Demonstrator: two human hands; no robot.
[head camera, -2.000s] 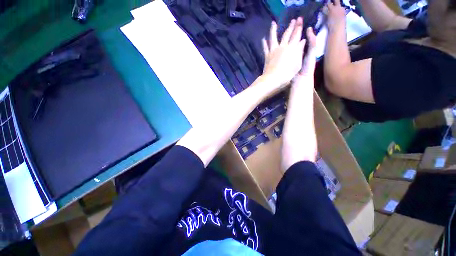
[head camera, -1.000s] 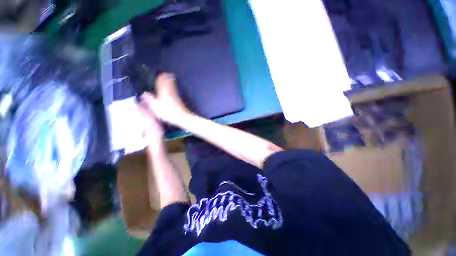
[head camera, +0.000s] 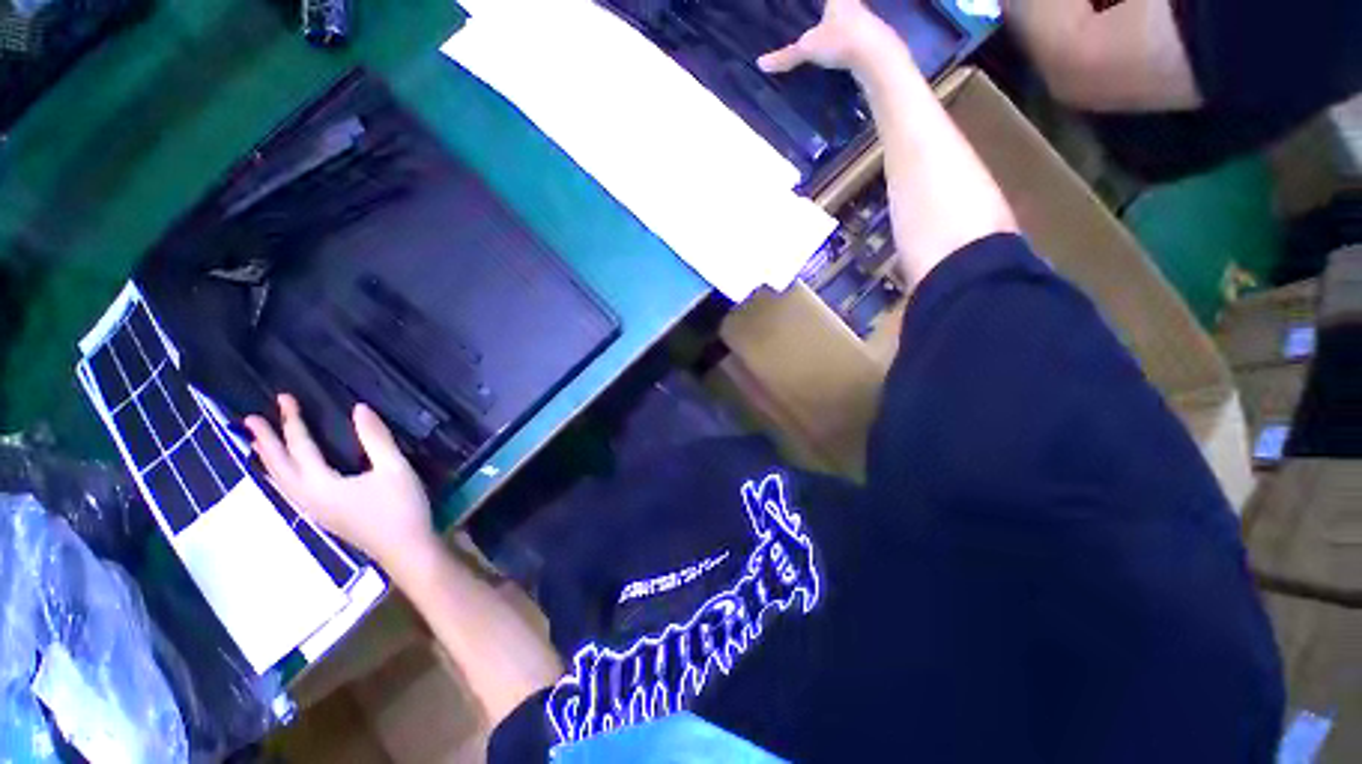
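Observation:
My left hand (head camera: 347, 490) is at the near left edge of the black tray (head camera: 523, 321), palm down, fingers spread, beside black strips (head camera: 396, 351) lying in the tray. Its fingertips are against dark parts and hard to separate from them. My right hand (head camera: 849, 42) is over the second dark tray (head camera: 934, 33), thumb apart, its other fingers partly cut off by the top edge; I see nothing held. More black strips (head camera: 747, 67) lie under and beside it. A thin V-shaped tool (head camera: 247, 284) lies among the strips in the first tray.
White sheets (head camera: 642, 142) lie between the trays. A black-and-white grid sheet (head camera: 172, 433) is left of the first tray. Clear bags (head camera: 75, 642) are at lower left. An open carton (head camera: 1031, 194) with dark parts is below my right arm. Another person's arm (head camera: 1105, 52) is at upper right.
Both hands were over the second tray, then together at the first tray's left edge. Now my right hand is back over the second tray. More strips lie in the first tray's near part.

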